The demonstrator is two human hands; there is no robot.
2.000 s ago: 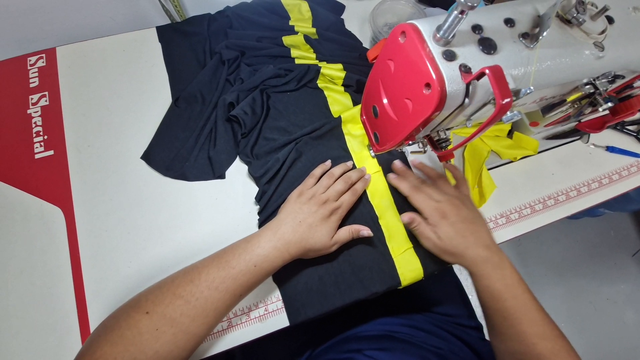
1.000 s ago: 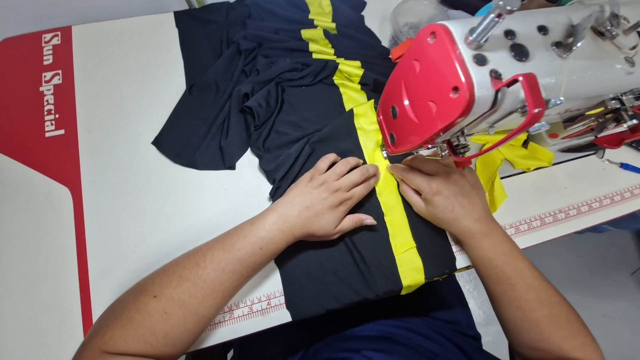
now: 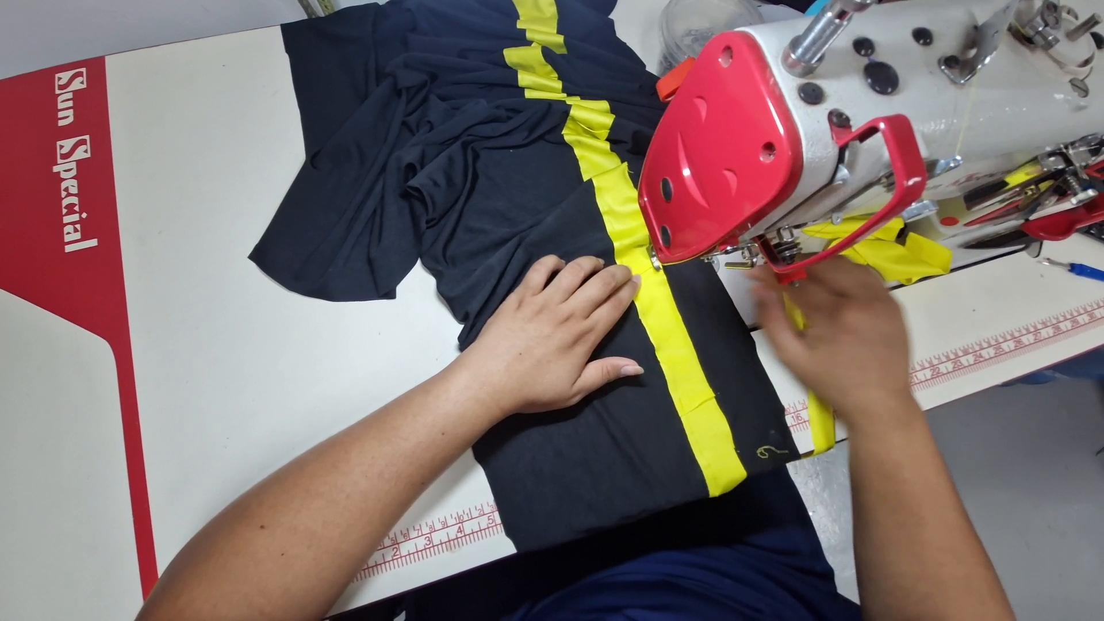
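Dark fabric (image 3: pixel 595 466) with a yellow fabric strip (image 3: pixel 677 371) running along it lies on the sewing table, partly under the red end cover of a white sewing machine (image 3: pixel 724 147). My left hand (image 3: pixel 561 336) rests flat on the dark fabric, its fingertips at the strip's left edge, close below the presser foot. Blurred, my right hand (image 3: pixel 832 332) is to the right of the dark fabric, below the machine's red guard; a yellow strip shows beside and behind it. Whether its fingers hold anything is unclear.
More yellow fabric (image 3: pixel 901 250) lies behind the machine head, near a blue-handled tool (image 3: pixel 1082 270). A clear plastic container (image 3: pixel 703 30) stands at the back. Printed ruler markings (image 3: pixel 1013 341) run along the front edge of the white tabletop (image 3: pixel 207 345).
My right hand has left the yellow strip by the presser foot and moved to the right. My left hand stays on the dark fabric, its fingers flatter than before.
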